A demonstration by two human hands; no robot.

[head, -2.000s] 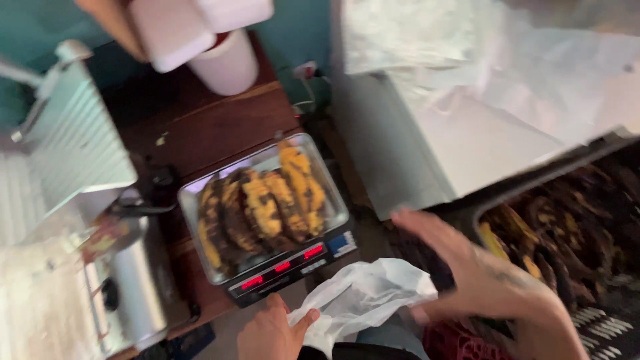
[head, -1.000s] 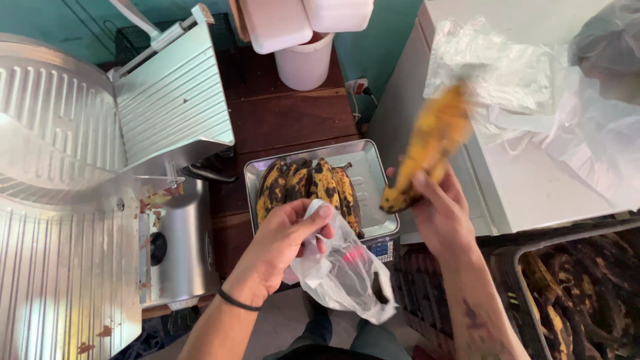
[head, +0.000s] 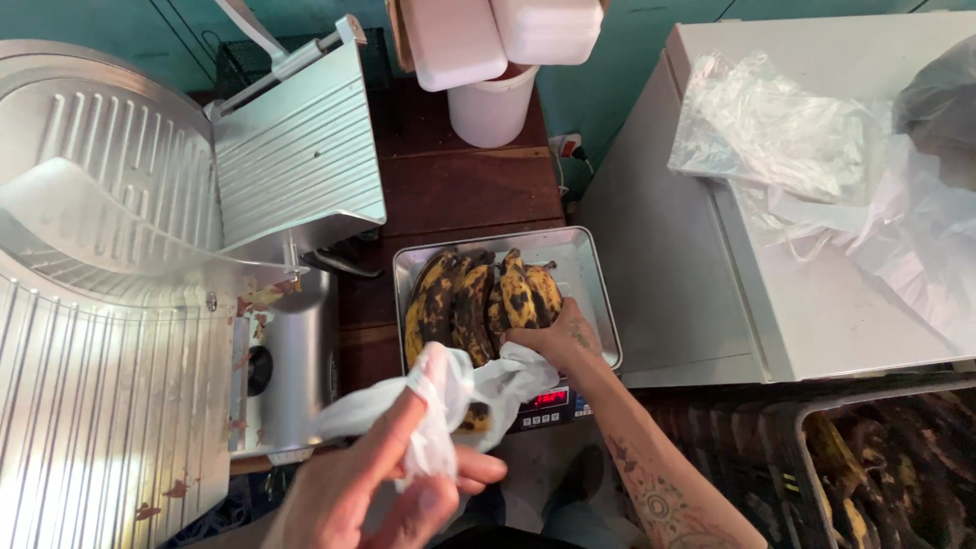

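Note:
Several ripe plantains, yellow with black patches, lie side by side in the metal tray of a digital scale with a red lit display. My right hand reaches into the tray and grips plantains at the right of the row; its fingertips are partly hidden. Nearer the camera, my left hand holds a thin white plastic bag, its film stretched over the fingers. A plantain shows inside the bag, below the tray's front edge.
A metal meat slicer fills the left side. Behind the scale stand a white bucket and foam trays. A white chest freezer, at right, bears plastic bags. A black crate of dark plantains is at lower right.
My right hand, which held a plantain up in the air a second ago, is now down in the scale tray. A plantain now shows in the bag, which was empty two seconds ago.

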